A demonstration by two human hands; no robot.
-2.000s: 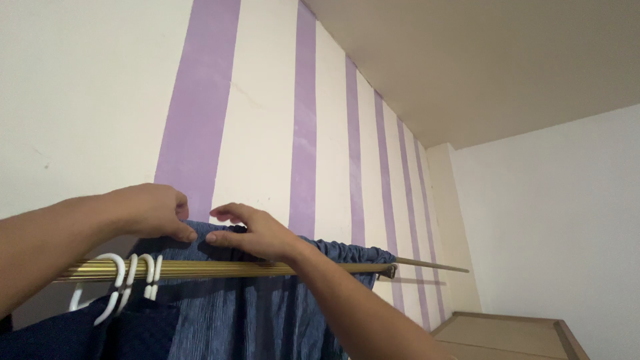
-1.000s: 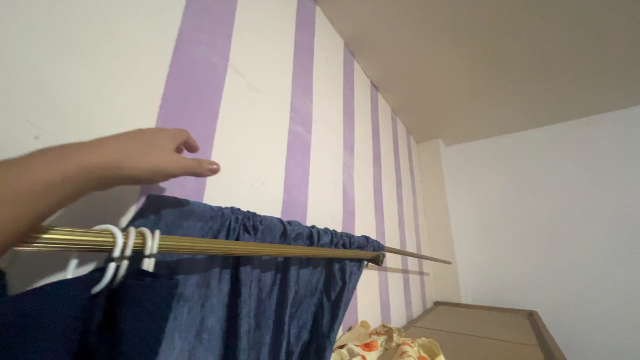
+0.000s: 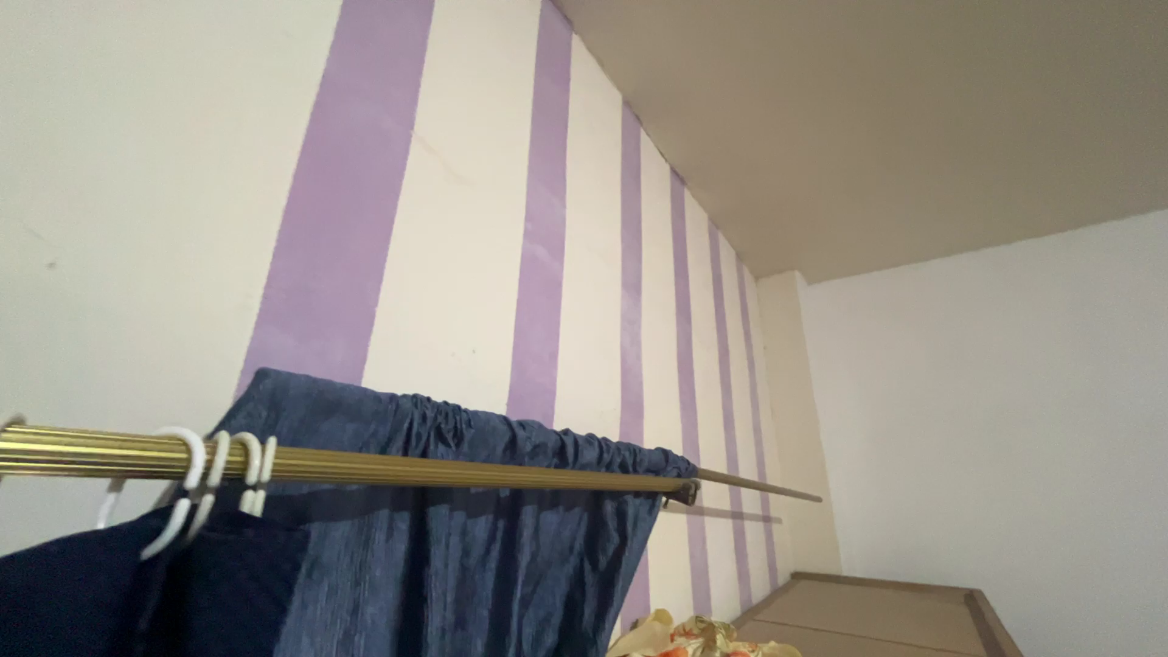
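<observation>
Neither of my hands shows in the head view now. A dark blue curtain [image 3: 456,547] hangs gathered along a thin rod [image 3: 762,485] beside the striped wall. In front of it runs a ribbed gold-coloured rail [image 3: 383,467], which ends at a dark end piece [image 3: 683,494]. Several white hangers [image 3: 194,461] hook over the rail at the left, with a dark navy garment [image 3: 82,584] below them. The curtain's lower part is cut off by the frame's bottom edge.
The wall behind has purple stripes [image 3: 333,201] on cream. At the lower right stands a brown cabinet or wardrobe top [image 3: 876,607], with a yellow and orange patterned cloth [image 3: 693,639] near it. The ceiling [image 3: 876,119] slopes across the upper right.
Both hands were at the curtain's top edge two seconds ago. The right left the view first, then the left, which was raised over the curtain one second ago. The patterned cloth has come into view.
</observation>
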